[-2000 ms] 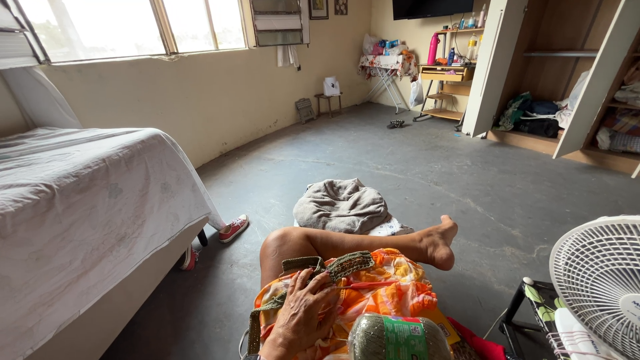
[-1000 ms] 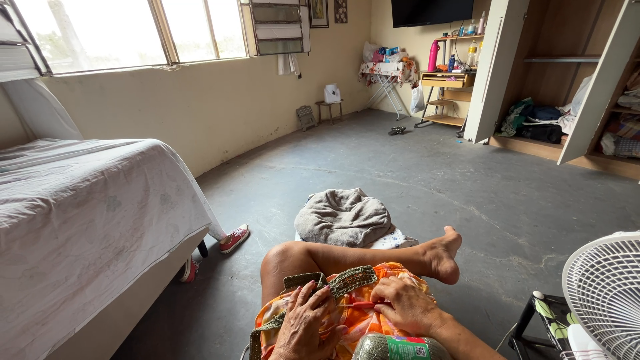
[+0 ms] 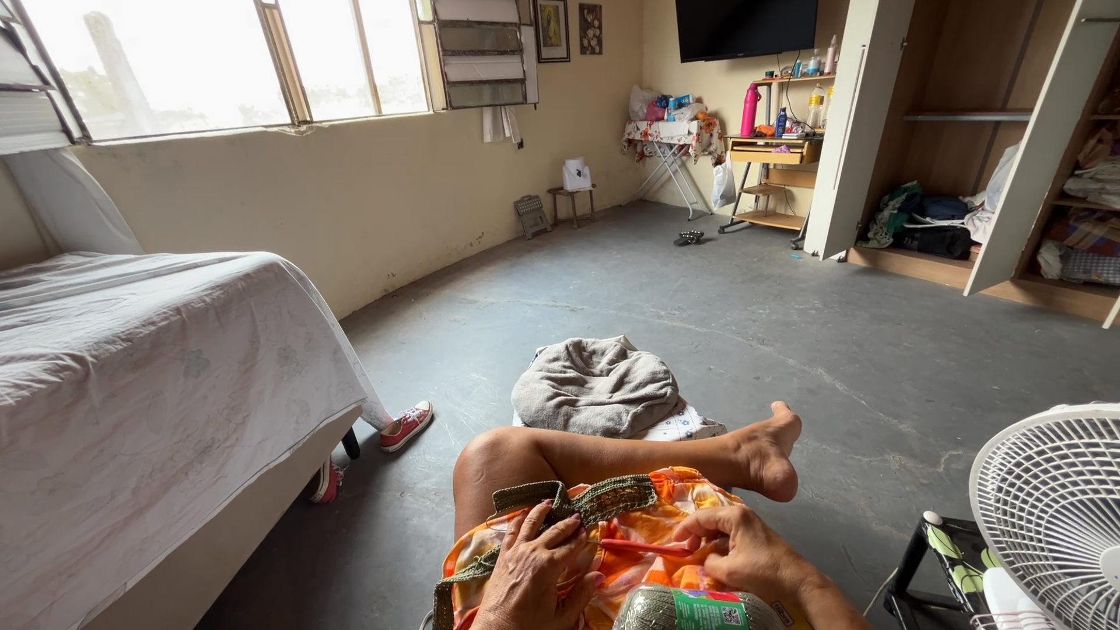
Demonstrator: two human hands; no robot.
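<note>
My left hand (image 3: pixel 535 564) lies on my lap, its fingers on a strip of dark green crochet work (image 3: pixel 604 500) spread over orange patterned clothing (image 3: pixel 674 499). My right hand (image 3: pixel 739 542) grips a crochet hook with a red handle (image 3: pixel 643 548) between thumb and fingers, its tip pointing left toward the crochet strip. A ball of green yarn with a printed label (image 3: pixel 700 610) rests at the bottom of the view, below and between the hands.
A grey folded cloth (image 3: pixel 595 385) lies just beyond my crossed leg. To the right stand a white fan (image 3: pixel 1063 499) and a small black-framed rack (image 3: pixel 949 560). A bed with a white sheet (image 3: pixel 149 394) is at the left, with a red sneaker (image 3: pixel 407 426) beside it.
Two seconds ago only my left hand showed on the lap; my right hand came into view and now holds the red hook out to the right of the crochet work.
</note>
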